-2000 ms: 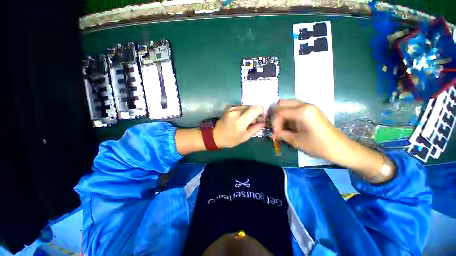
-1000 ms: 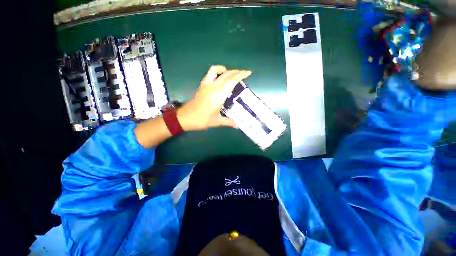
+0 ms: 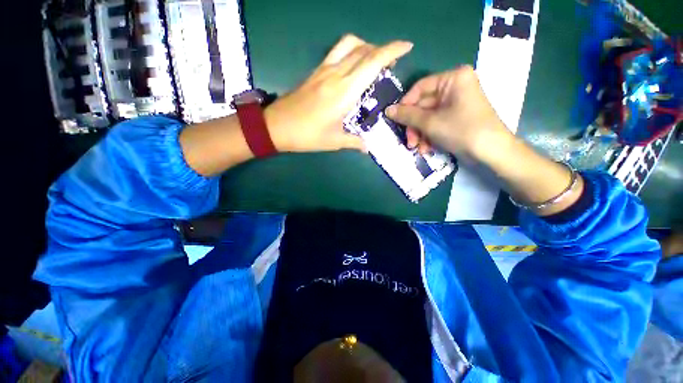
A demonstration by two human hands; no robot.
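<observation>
My left hand (image 3: 326, 101) holds a phone mid-frame assembly (image 3: 401, 166) by its board end, tilted at an angle above the green mat. A black die-cut sticker (image 3: 382, 97) lies on the frame's upper end. A dark narrow strip runs down the pale middle, partly hidden by my fingers. My right hand (image 3: 445, 112) has thumb and index finger together at the sticker's lower edge; whether they pinch anything is too small to tell.
Three phone frames (image 3: 211, 60) stand side by side at the upper left. A white sticker liner sheet (image 3: 500, 82) with black shapes lies behind my right hand. A red-rimmed scrap container (image 3: 624, 97) with shiny bits and white sticker strips (image 3: 636, 166) are at the right.
My right hand has come back from the scrap container at the right to the phone frame. My left hand still holds the frame, which was flat on the mat earlier. The view has shifted.
</observation>
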